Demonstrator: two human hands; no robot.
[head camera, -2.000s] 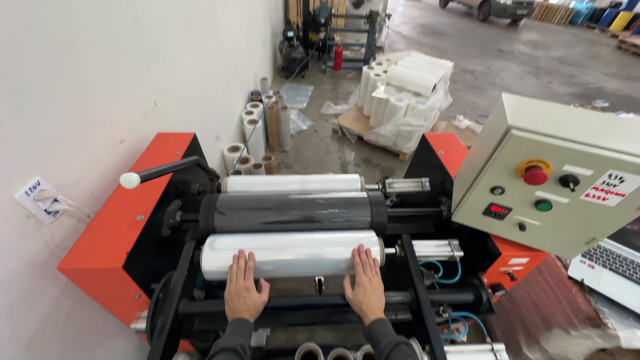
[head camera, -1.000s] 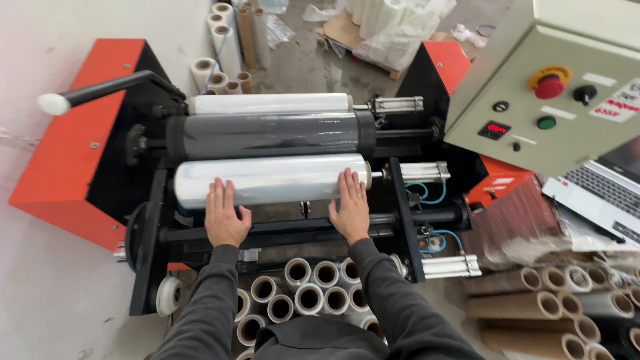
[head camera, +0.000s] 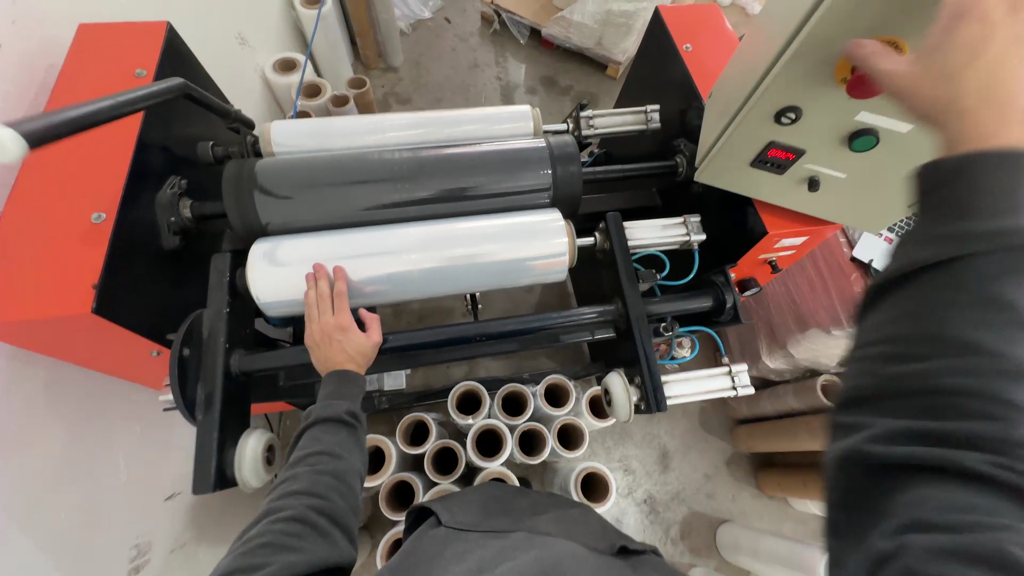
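My left hand (head camera: 338, 322) lies with extended fingertips on the lower left of the front roll of clear stretch film (head camera: 416, 258); it grasps nothing. Behind that roll runs a wide dark roller (head camera: 400, 180), and beyond it a second film roll (head camera: 404, 128). My right hand (head camera: 952, 76), blurred and partly cut off by the frame's edge, is raised at the grey control box (head camera: 824, 104). Its thumb overlaps the red emergency stop button (head camera: 864, 82); whether it touches cannot be told. Below are a green button (head camera: 863, 141) and a lit red digital display (head camera: 778, 158).
Upright film rolls with hollow cores (head camera: 489, 443) stand below the machine's front bar (head camera: 512, 324). A black crank arm (head camera: 112, 108) juts out at the left. Pneumatic cylinders (head camera: 660, 234) with blue hoses sit at the right. More rolls (head camera: 780, 434) lie at lower right.
My right hand has left the front film roll and moved up and right to the control box. My left hand remains on the roll. The view has moved closer to the machine.
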